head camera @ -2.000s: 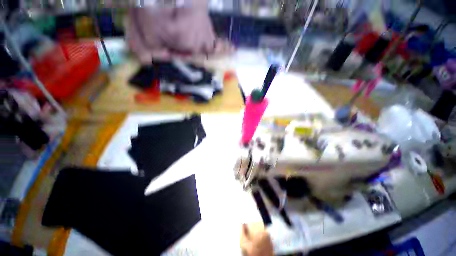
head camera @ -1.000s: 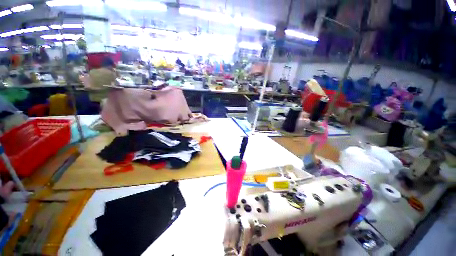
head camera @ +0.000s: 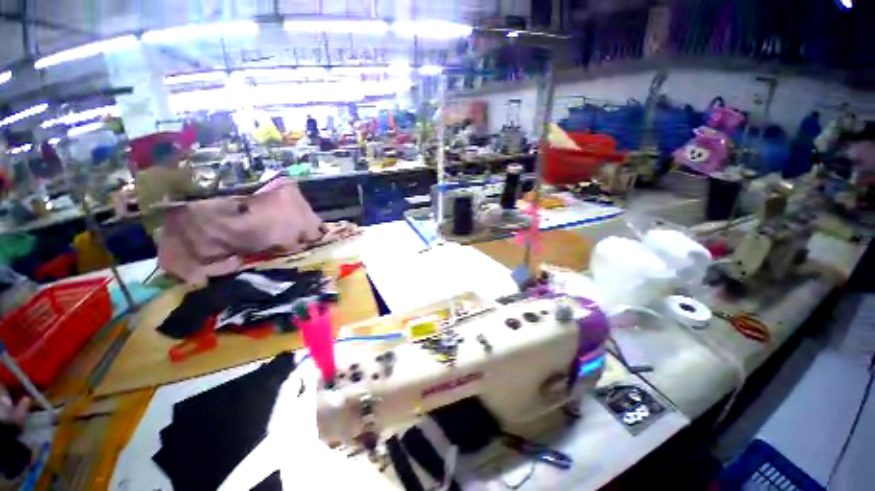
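Neither of my hands shows. The white sewing machine [head camera: 461, 384] with a purple end lies across the middle front. A bright pink cone-shaped cover [head camera: 320, 343] stands on its left end. Small black strips and pieces [head camera: 422, 457], some white-edged, lie under the machine arm. A small blue-handled tool [head camera: 549, 455] lies right of them. A fanned stack of black panels [head camera: 216, 422] lies on the white table left of the machine. A corner of another black piece [head camera: 264, 482] is cut off by the bottom edge.
Black and white garment pieces [head camera: 251, 299] with red lie on a brown board. A red basket [head camera: 58, 326] is at left. White cones [head camera: 643, 268], a white roll [head camera: 688, 310] and orange-handled scissors [head camera: 748, 327] are at right. A blue basket [head camera: 772, 470] is low right.
The view has lifted and swung right. The hand seen at the bottom two seconds ago is out of the picture. The machine now shows further left, and the near black panels are mostly cut off.
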